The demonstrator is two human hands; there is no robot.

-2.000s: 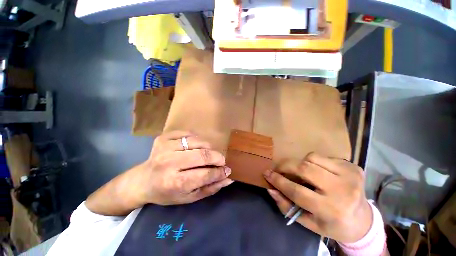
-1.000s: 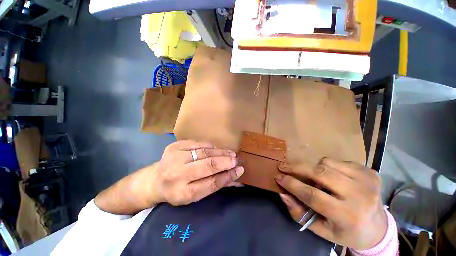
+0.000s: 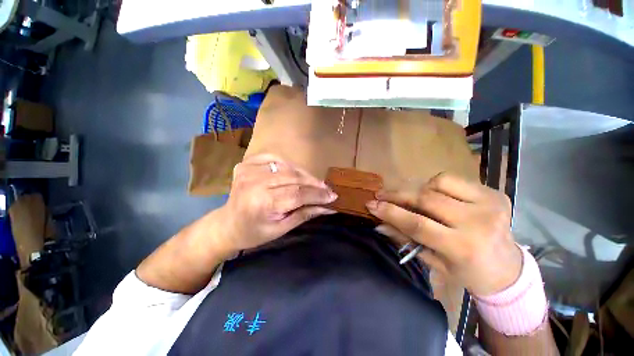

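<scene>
A tan-brown bag body [image 3: 306, 132] with a centre seam lies over my lap, its far edge under the clamp. A darker reddish-brown leather patch [image 3: 354, 189] lies on it at the seam's near end. My left hand [image 3: 274, 201] pinches the patch's left edge, a ring on one finger. My right hand [image 3: 452, 229] pinches its right edge, with small metal thread snips [image 3: 410, 253] in the palm. The yellow-orange pattern clamp [image 3: 396, 68] with its white front strip is beyond the patch, not touching it. Loose thread ends show left of the seam.
A blue mesh basket [image 3: 236, 115] with a brown bag [image 3: 212, 163] over it stands on the floor at left, beside a yellow bundle [image 3: 226, 62]. A grey metal trolley [image 3: 577, 135] stands close at right. The white machine table [image 3: 208, 21] curves across the top.
Both hands and the patch have moved away from my body, towards the clamp. The patch now looks shorter, its near part tilted or bent down. Both hands still pinch it.
</scene>
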